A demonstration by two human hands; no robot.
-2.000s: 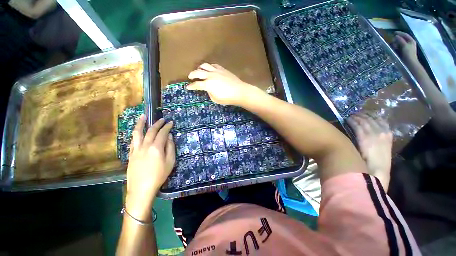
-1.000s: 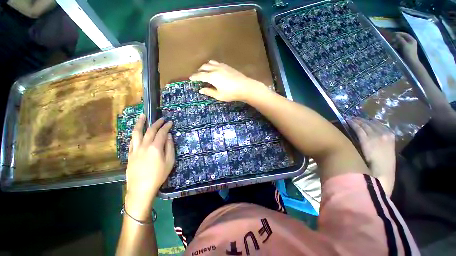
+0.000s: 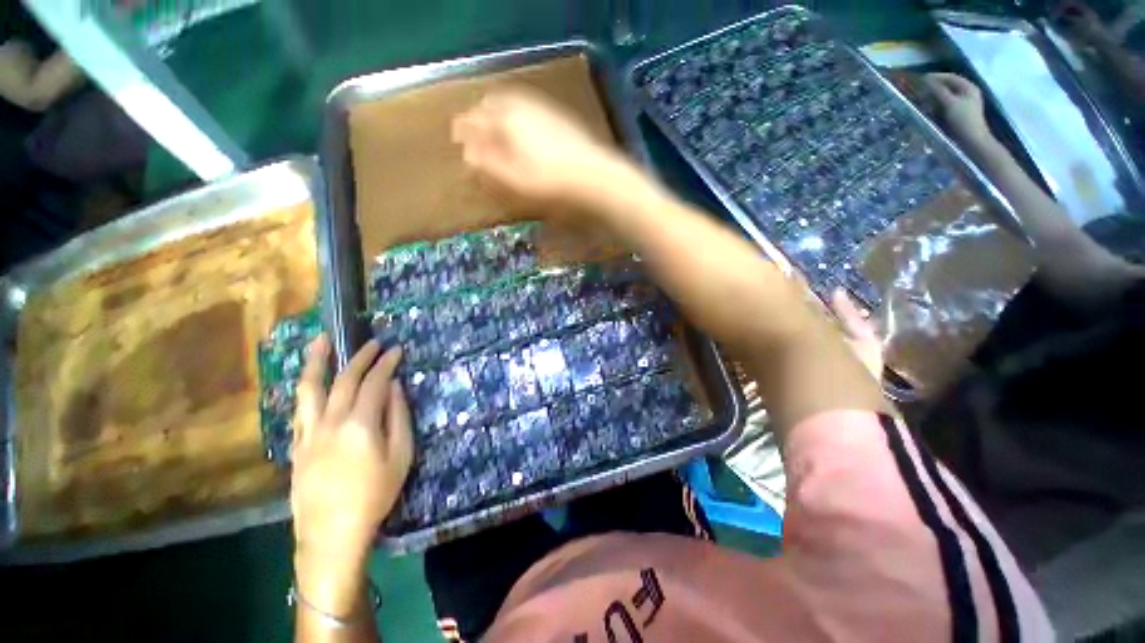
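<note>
The middle tray (image 3: 329,251) has a raised silver rim. Rows of circuit boards (image 3: 502,364) fill its near part, and a brown liner (image 3: 402,157) shows in its far part. The farthest row covers only the left and middle. My right hand (image 3: 521,145) is blurred, above the brown liner; I cannot tell whether it holds anything. My left hand (image 3: 352,440) lies over the middle tray's left rim, its fingertips by the boards' left edge. A small group of green-edged boards (image 3: 283,377) lies at the left tray's right edge, partly behind my left hand.
The left tray (image 3: 163,534) has a stained yellow-brown base. The right tray (image 3: 703,201) holds board rows and shiny film (image 3: 942,283) over brown. Another person's hand (image 3: 860,327) is at its near edge. A white sheet (image 3: 1036,119) lies far right. A pale frame post (image 3: 138,82) stands upper left.
My right hand has moved from the farthest row up over the liner. That row now reaches further right. The view has shifted, and the trays sit lower and further left. The other person's hand has moved.
</note>
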